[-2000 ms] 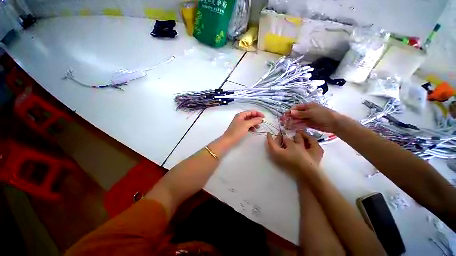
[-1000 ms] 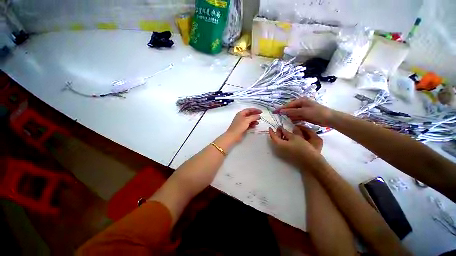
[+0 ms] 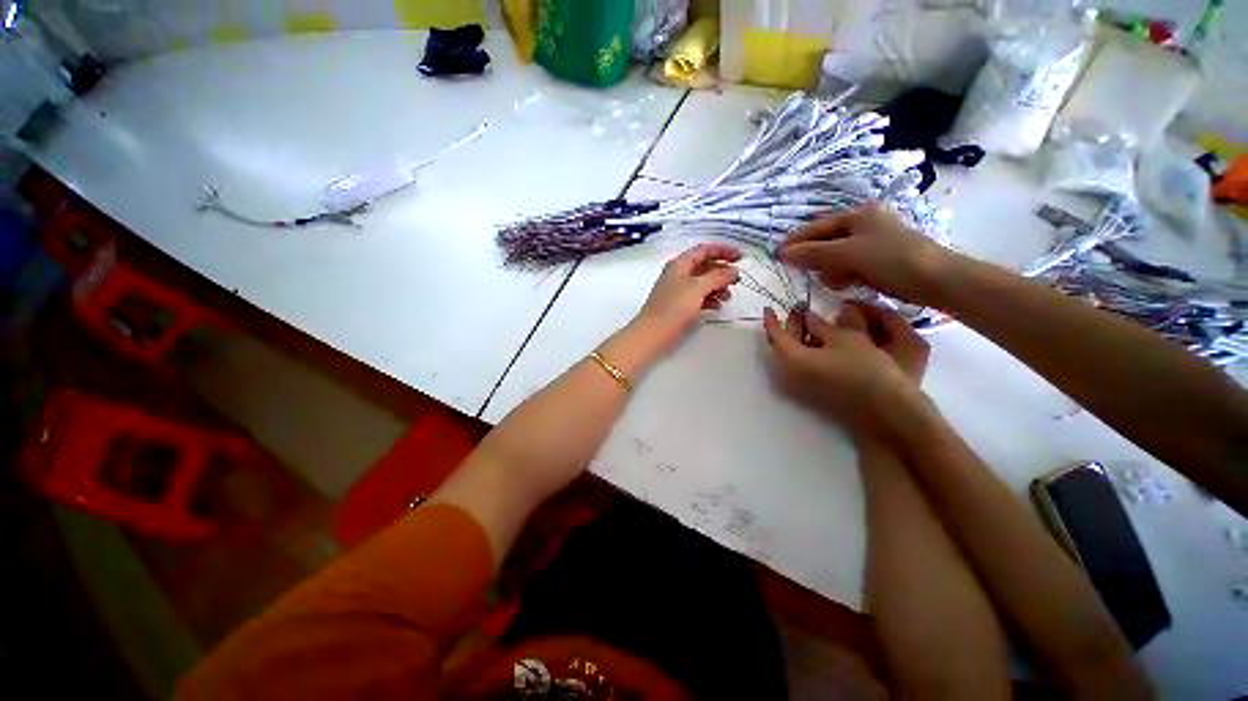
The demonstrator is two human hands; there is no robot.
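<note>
Thin dark wires fan out between the hands over the white tabletop. My left hand, with a gold bracelet on the wrist, pinches wire ends at the left. My right hand seems to be the one partly covered at the right; its fingertips and grip are hidden. Another person's hand lies in front of it, its fingers at the point where the wires meet. A second hand of that person reaches in from the right, fingertips at the upper wires. Any connector is too small to tell.
A large white cable bundle with dark wire ends lies just behind the hands. A second bundle lies at right, a phone at right front. Another thin cable lies at left. Bags stand at the back; forearms cross at lower right.
The camera view has shifted, so the bench sits higher in the picture. The hands stay gathered around the wires, which show more clearly fanned than two seconds before.
</note>
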